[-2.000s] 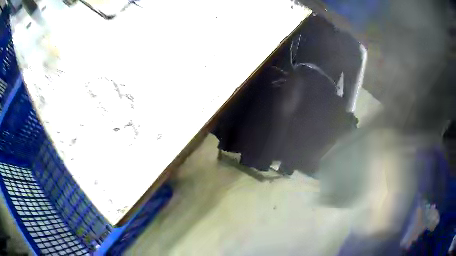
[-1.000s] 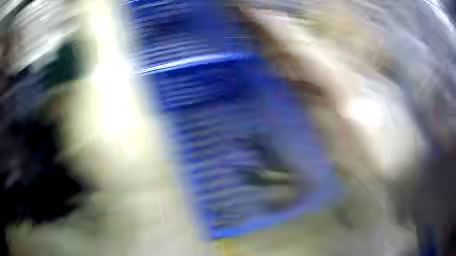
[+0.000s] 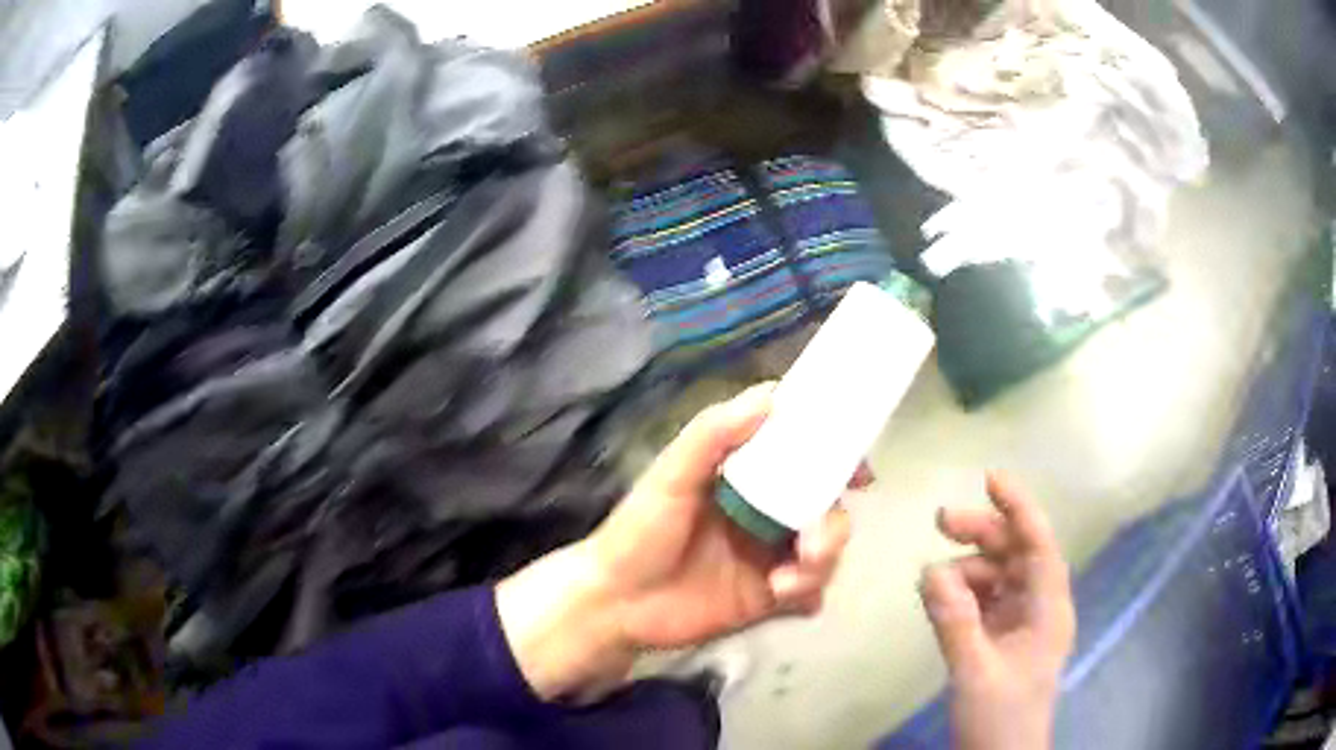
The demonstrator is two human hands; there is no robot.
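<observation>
A white thread cone [image 3: 832, 407] with dark green ends is tilted in the middle of the view. My left hand [image 3: 681, 550] is bare and shut around its lower part, with the fingers wrapped behind it. My right hand [image 3: 1004, 601] is bare, to the right of the cone and apart from it. Its fingers are half curled and apart, and it holds nothing.
A large heap of grey and black cloth [image 3: 396, 337] lies on the left. Striped blue cloth [image 3: 747, 242] lies beyond the cone. White cloth [image 3: 1055, 132] is heaped at the upper right above a dark green piece [image 3: 996, 325]. A blue crate [image 3: 1194, 586] stands at the lower right.
The view has swung from a white table and blue crates to the cloth heaps. The white cone and both hands now show clearly; the earlier frames are heavily blurred.
</observation>
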